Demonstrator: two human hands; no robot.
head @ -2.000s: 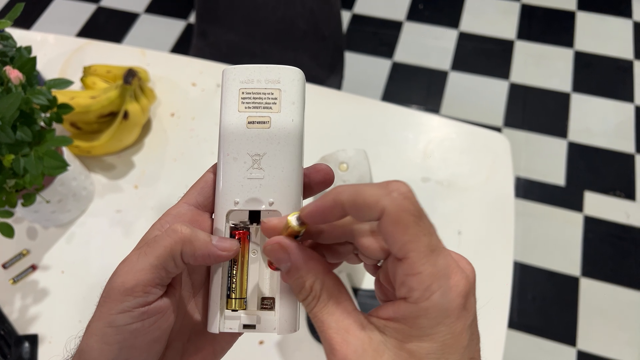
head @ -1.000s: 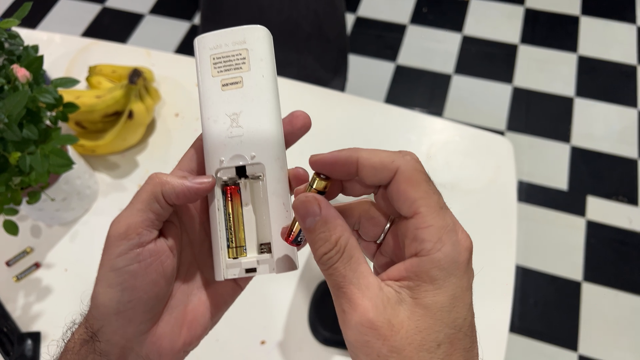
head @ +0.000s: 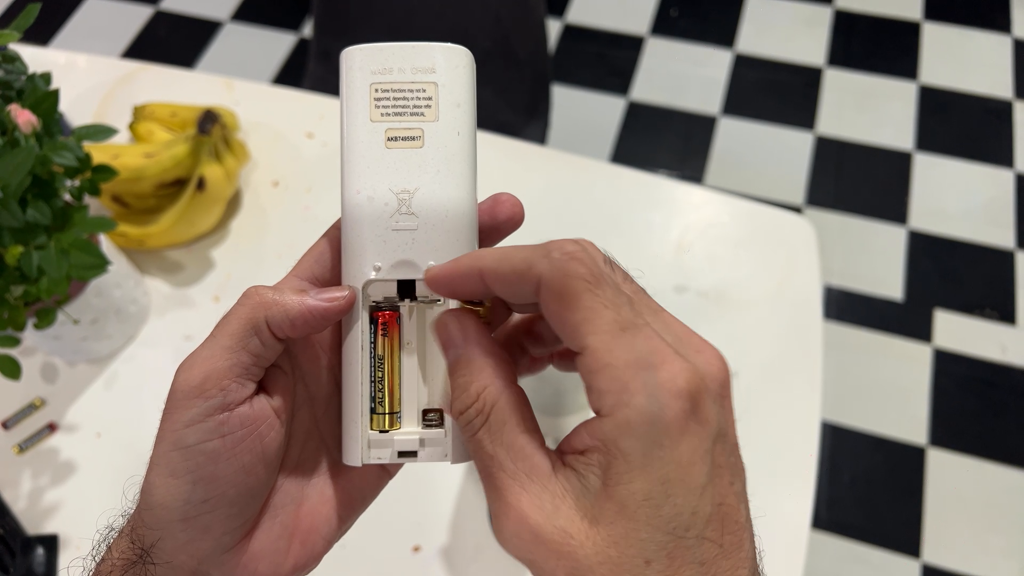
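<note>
My left hand [head: 264, 424] holds a white remote control [head: 408, 176] upright, its back facing me and its battery compartment uncovered. One AAA alkaline battery [head: 386, 368], red and gold, lies in the left slot of the compartment. The right slot [head: 432, 352] holds no battery, and its metal contact shows at the bottom. My right hand [head: 592, 384] is at the right edge of the compartment, the forefinger tip near its upper corner. A second battery [head: 476, 308] is gripped in that hand, mostly hidden by the fingers; only a bit of gold shows.
The white table [head: 680, 240] carries a bunch of bananas [head: 176, 176], a potted plant [head: 48, 200] with a pink flower at the left, and two small batteries [head: 22, 414] [head: 34, 439] at the far left. Something black [head: 28, 536] is at the lower left corner. A dark chair [head: 432, 48] stands beyond the table.
The second battery, plainly visible between my right fingers a second ago, is now mostly hidden. My right hand has come closer to the compartment, and the remote stands straighter.
</note>
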